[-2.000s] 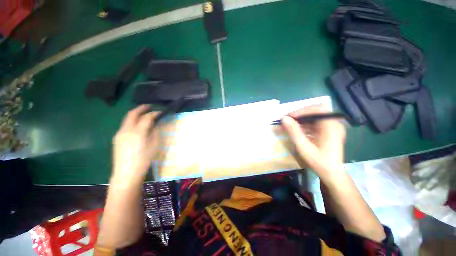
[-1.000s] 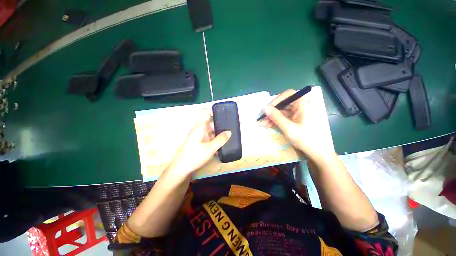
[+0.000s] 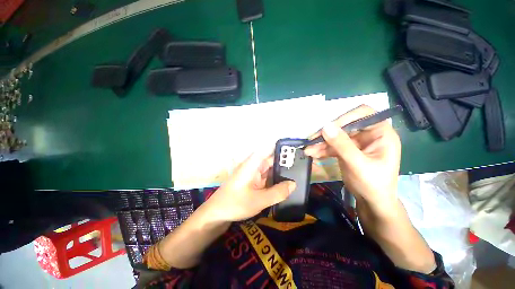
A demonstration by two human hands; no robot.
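Observation:
A black phone case (image 3: pixel 292 195) is held upright on the picture, over the front edge of the sheets. A pale camera plate (image 3: pixel 287 156) with dark holes shows at its top end. My left hand (image 3: pixel 243 189) grips the case from the left, thumb on its face. My right hand (image 3: pixel 367 149) holds dark tweezers (image 3: pixel 370 119) like a pen, their tip beside the camera plate. White adhesive sheets (image 3: pixel 217 135) lie under the hands. Anything at the tweezer tip is too small to tell.
Several loose black cases (image 3: pixel 206 82) lie at the left. A pile of cases (image 3: pixel 443 48) lies at the right, and one case (image 3: pixel 249 9) at the top. Small metal parts (image 3: pixel 12 113) are at the far left. A red stool (image 3: pixel 84 248) stands below the green bench (image 3: pixel 316 62).
My left hand has picked up a case from the left and brought it toward my body. The camera plate now shows on it, and my right hand has brought the tweezer tip to it.

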